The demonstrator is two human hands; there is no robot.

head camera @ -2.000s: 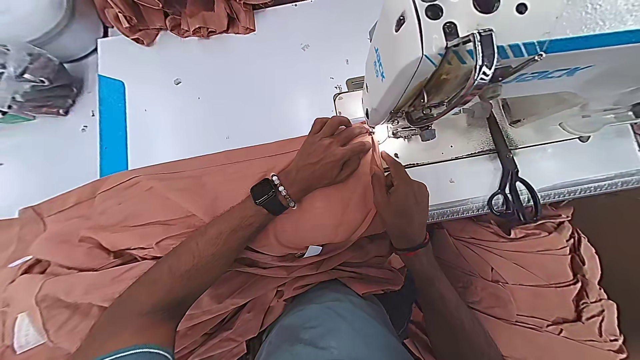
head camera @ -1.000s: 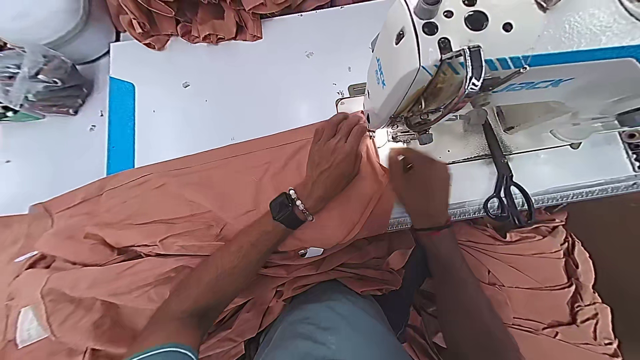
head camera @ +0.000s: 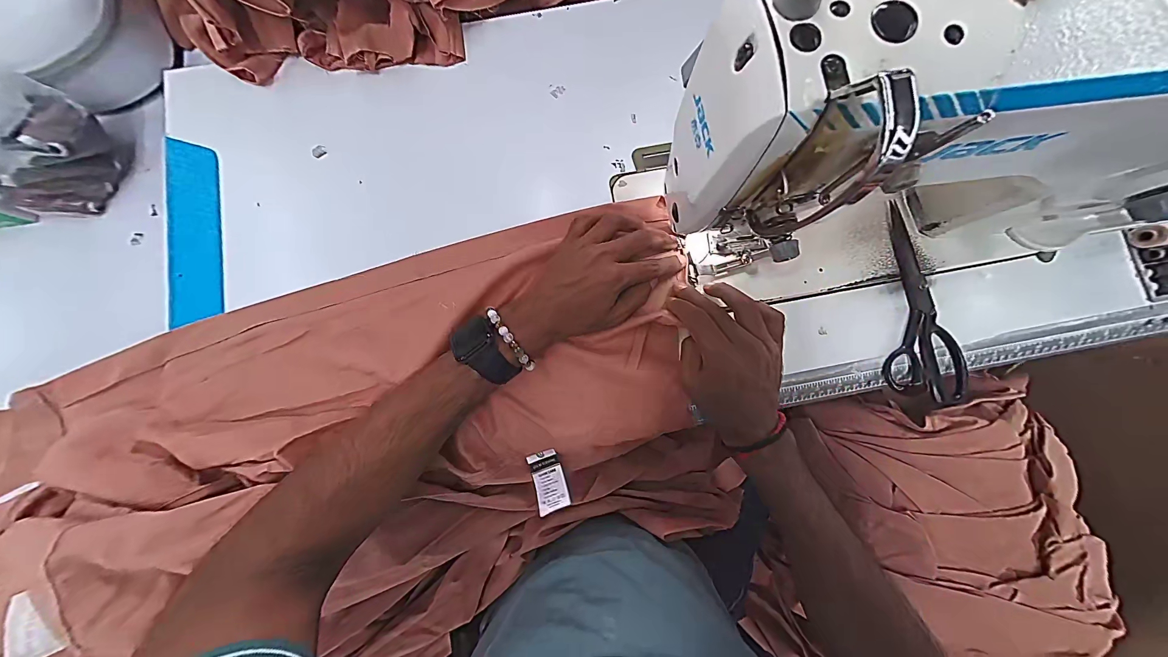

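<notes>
Rust-coloured fabric point(head camera: 365, 310) spreads from the left across the table and my lap up to the lit needle area of a Jack sewing machine point(head camera: 730, 109). My left hand point(head camera: 607, 269), with a watch and beads at the wrist, lies on the cloth, its fingertips close to the presser foot point(head camera: 725, 255). Just right of it, my right hand point(head camera: 730, 356) pinches the fabric edge between thumb and fingers in front of the presser foot. A white care label point(head camera: 548, 484) sticks out of the cloth below my hands.
Black-handled scissors point(head camera: 922, 338) lie at the right across the machine bed, handles over the front edge. More rust fabric point(head camera: 958, 511) hangs at the lower right, and another heap point(head camera: 338, 32) sits at the top left. A plastic bag point(head camera: 55, 151) rests at the far left.
My right hand, raised and blurred a second ago, has come down and left to the fabric edge. My left hand stays on the cloth near the needle.
</notes>
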